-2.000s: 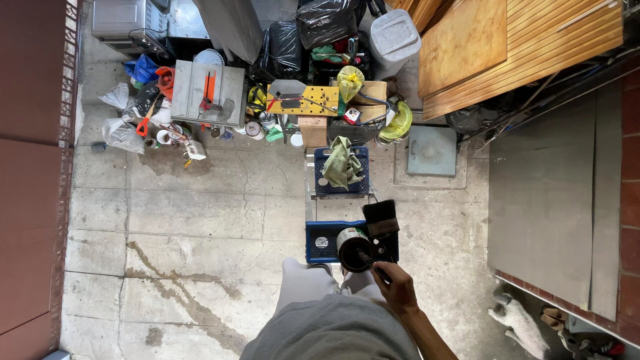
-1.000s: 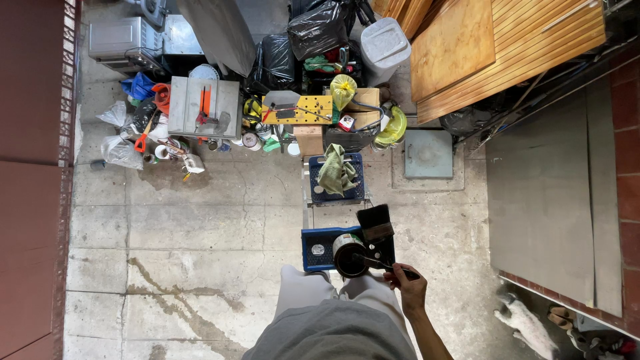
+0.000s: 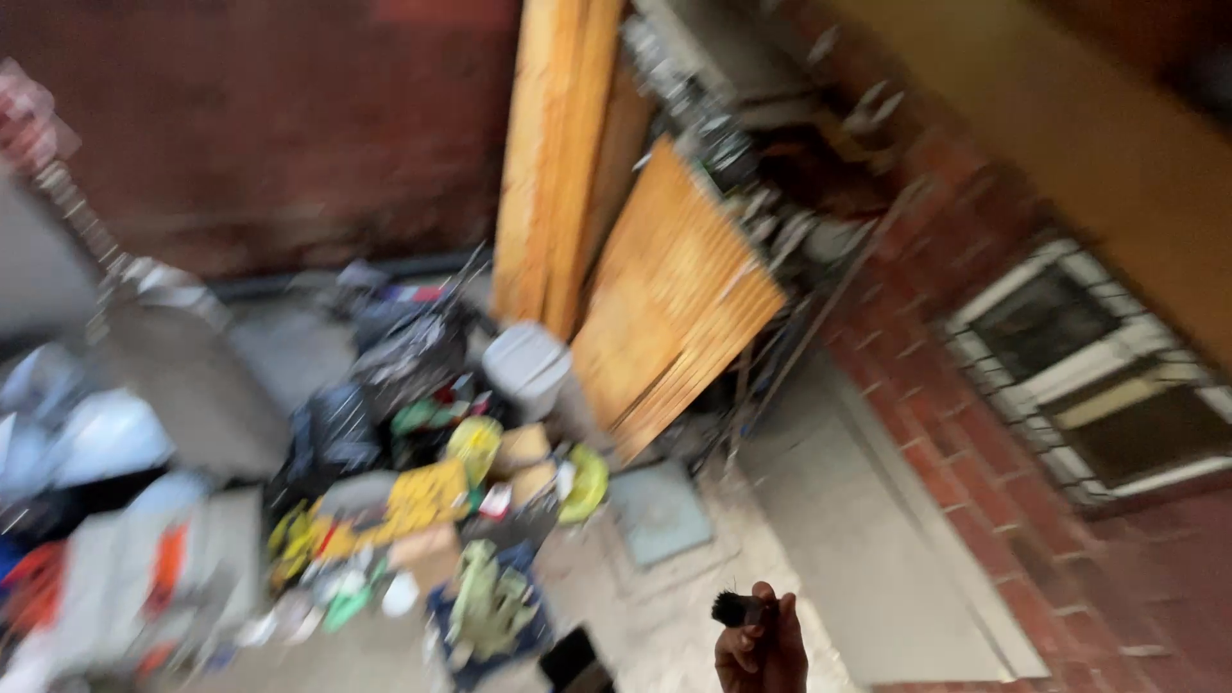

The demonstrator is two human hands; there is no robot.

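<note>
At the lower edge of the head view, right of middle, my right hand is raised, its fingers closed around a brush with dark bristles pointing left. A dark flat object shows at the bottom edge, left of that hand. Farther left, a pale green cloth lies on a dark blue stool or crate. My left hand is out of the frame. The picture is blurred, so fine detail is hidden.
Wooden boards lean beside a brick wall. Black bags, a grey lidded bin, a yellow perforated board and a grey worktable stand ahead and left. A grey panel borders the right.
My right hand, earlier with the brush at the can's opening, now holds the brush up away from it. The view has swung up and tilted strongly, and the can is out of frame.
</note>
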